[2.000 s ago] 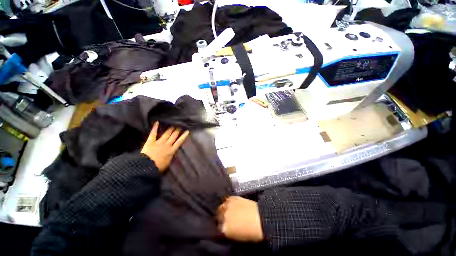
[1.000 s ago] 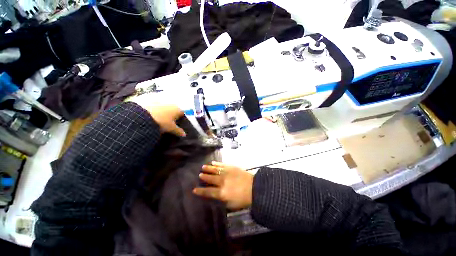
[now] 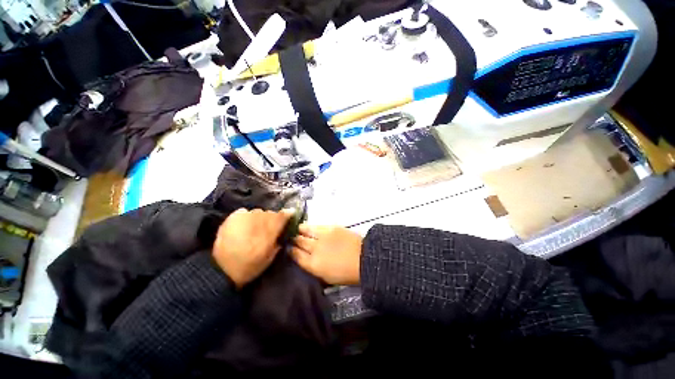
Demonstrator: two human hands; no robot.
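Observation:
The dark garment [image 3: 274, 314] lies crumpled on the table left of and below the needle area, and hangs over the front edge. My left hand [image 3: 250, 243] is closed on the garment's cloth just in front of the presser foot. My right hand [image 3: 326, 252] holds the cloth right beside it, and the fingertips of both hands nearly meet. The presser foot and needle area [image 3: 296, 178] of the white sewing machine [image 3: 355, 89] is just beyond my fingers. Cloth reaches up to it; whether it is under the foot I cannot tell.
A small dark-topped clear case [image 3: 418, 152] sits on the bed right of the needle. A cardboard piece [image 3: 555, 185] lies under the control panel [image 3: 559, 74]. More dark cloth [image 3: 140, 104] is heaped behind left. A ruler tape [image 3: 585, 215] runs along the front edge.
My left hand has come down from beside the machine head to the front of the needle. My right hand has moved slightly left and up, closing on the cloth. The view has shifted.

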